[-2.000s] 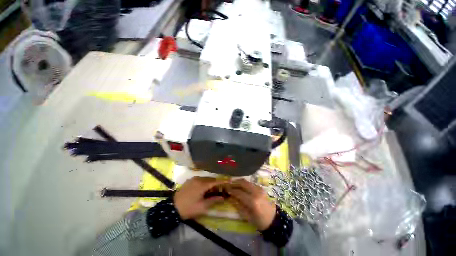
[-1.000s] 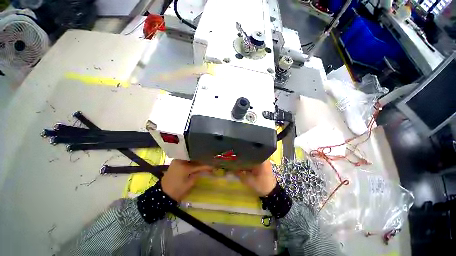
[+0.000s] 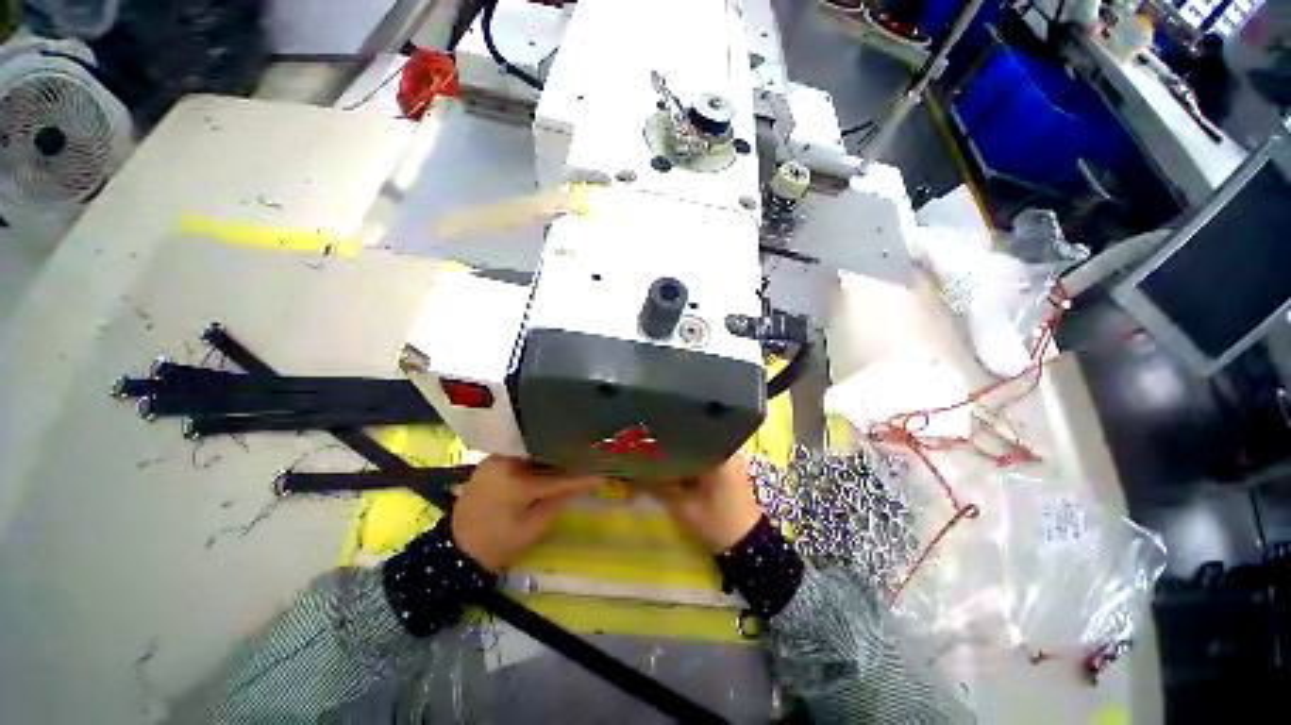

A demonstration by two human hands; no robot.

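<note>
The white sewing machine (image 3: 644,269) has a dark grey front cover with a red logo. My left hand (image 3: 507,513) and my right hand (image 3: 712,504) are at the lower edge of the head, with the fingers pointing inward beneath it. The fingertips and whatever lies between them are hidden by the head. A long black strap (image 3: 602,660) runs diagonally from under my left wrist toward the bottom edge. Other black straps (image 3: 305,400) lie fanned at the left, with small rings at their ends. Metal rings (image 3: 842,517) lie heaped right of my right hand.
Yellow tape (image 3: 389,513) marks the table and machine bed. A clear plastic bag (image 3: 1069,552), red cord (image 3: 946,489) and white paper (image 3: 906,394) lie at the right. A fan (image 3: 54,139) stands far left, a screen (image 3: 1220,269) far right. Blue bins (image 3: 1041,121) stand behind.
Compared with the oldest frame, my hands have moved apart and their fingers are now under the head. A ring shows near my right cuff. Since one second ago, the hands have barely moved.
</note>
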